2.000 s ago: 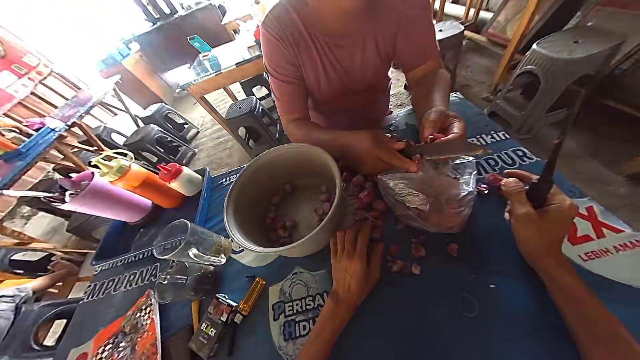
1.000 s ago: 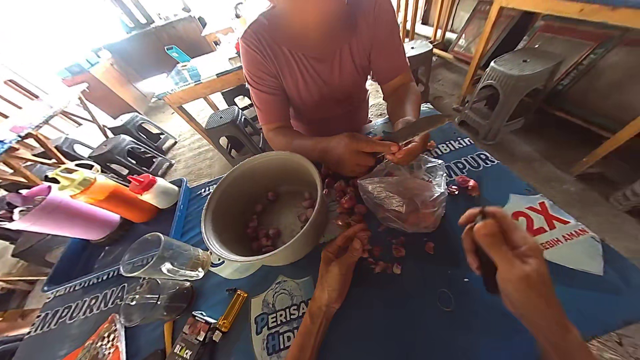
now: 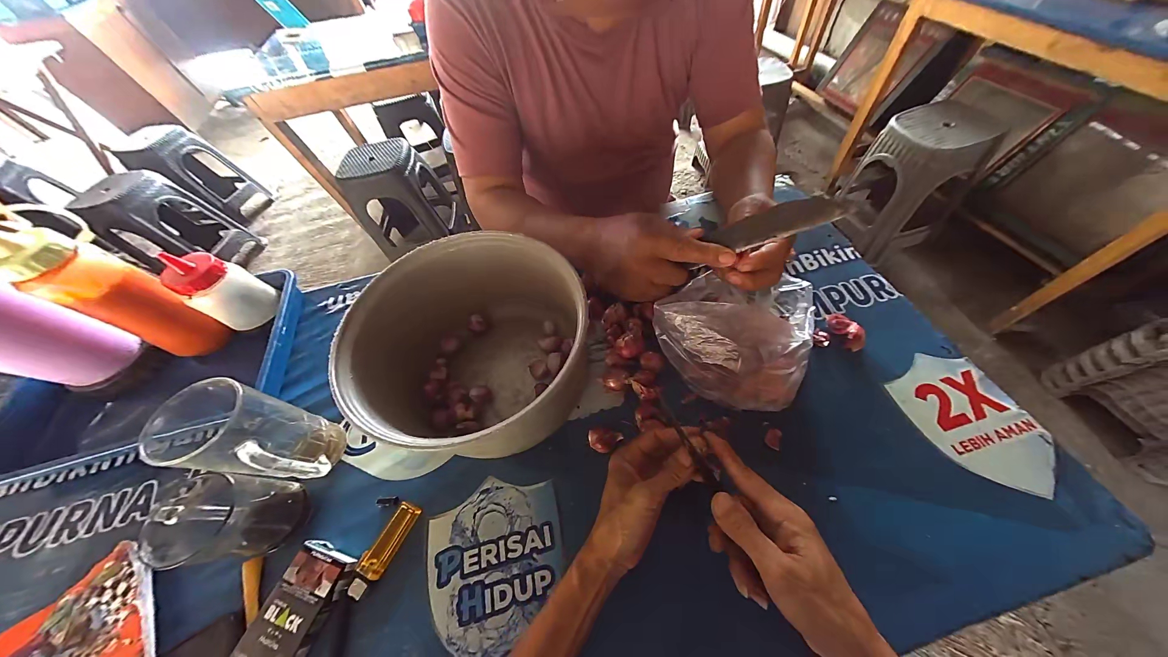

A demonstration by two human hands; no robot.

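Observation:
My right hand grips a dark-handled knife, its blade pointing up and away over the blue table cover. Against it, my left hand has its fingers pinched together at the blade; something small may be between them, but it is hidden. Just beyond both hands lies a pile of red shallots, with loose peels around it. A clear plastic bag sits right of the pile. Left of the pile, a large metal pot holds several peeled shallots.
Across the table a co-worker holds a broad knife over the bag. Two glasses lie tipped at the left, near a yellow lighter and a black box. Behind them, a blue tray stands beside squeeze bottles.
My right hand has moved left with the knife, from the table's right side to beside my left hand. The co-worker's hands stay above the bag.

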